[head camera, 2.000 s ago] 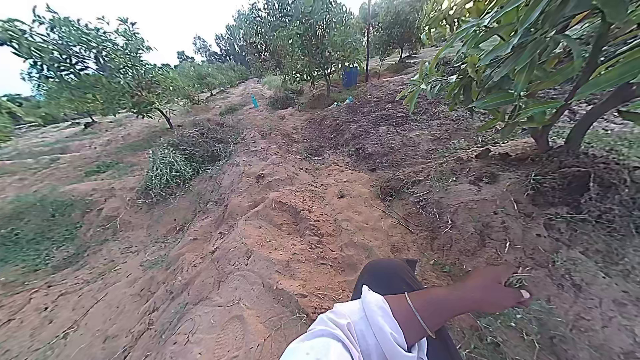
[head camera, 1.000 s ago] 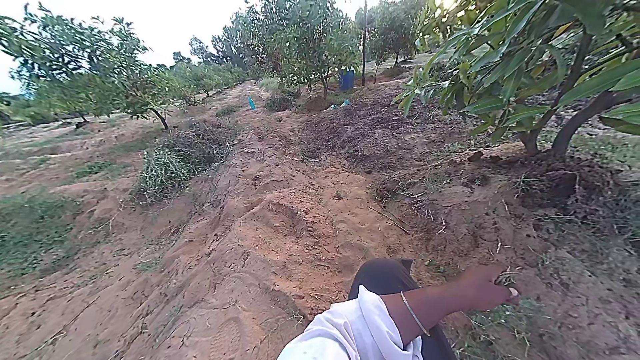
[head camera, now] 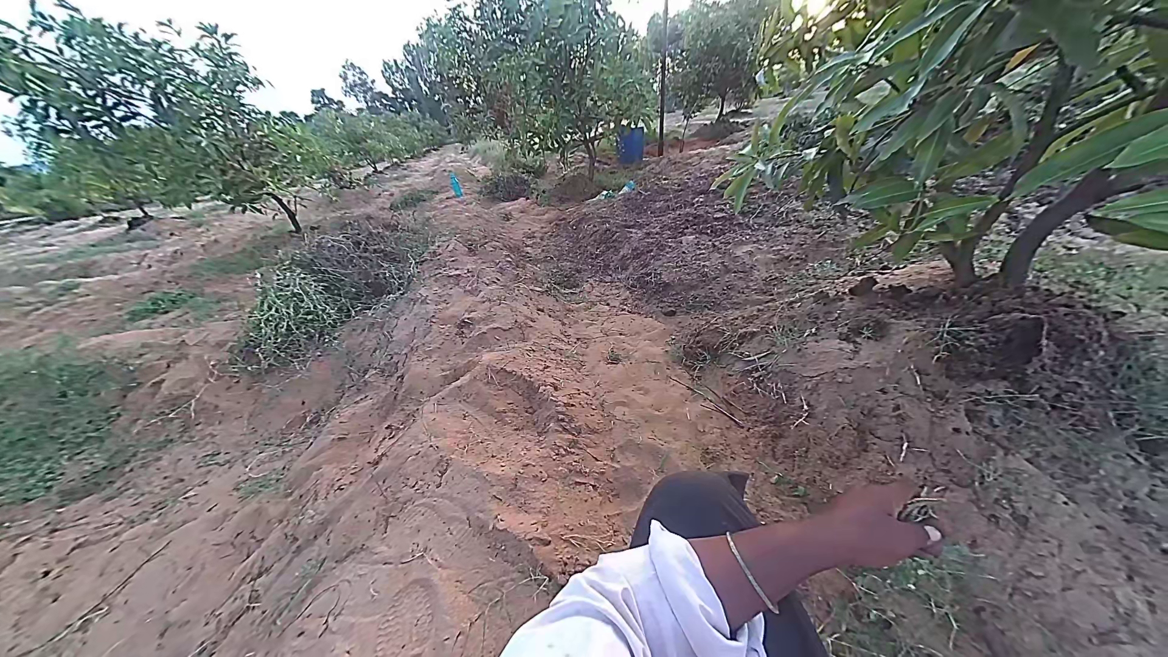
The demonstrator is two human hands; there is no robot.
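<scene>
My left hand (head camera: 881, 527) reaches to the right, low in the head view, from a rolled white sleeve (head camera: 630, 602) with a thin bangle (head camera: 753, 573) at the wrist. Its thumb and fingers are closed around a small tuft of grass (head camera: 923, 505). Green weeds (head camera: 922, 584) grow in the soil just below the hand. A dark-clothed knee (head camera: 698, 506) shows behind the forearm. My right hand is not in view.
Uneven reddish soil (head camera: 538, 411) runs ahead. A leafy tree trunk (head camera: 1031, 228) rises at the right, with its leaves overhanging. Pulled weeds (head camera: 310, 301) lie heaped at the left. Farther off are a turquoise bottle (head camera: 456, 185), a blue barrel (head camera: 630, 144) and a pole (head camera: 663, 82).
My left hand has shifted slightly left and still pinches the grass. Little else has plainly changed.
</scene>
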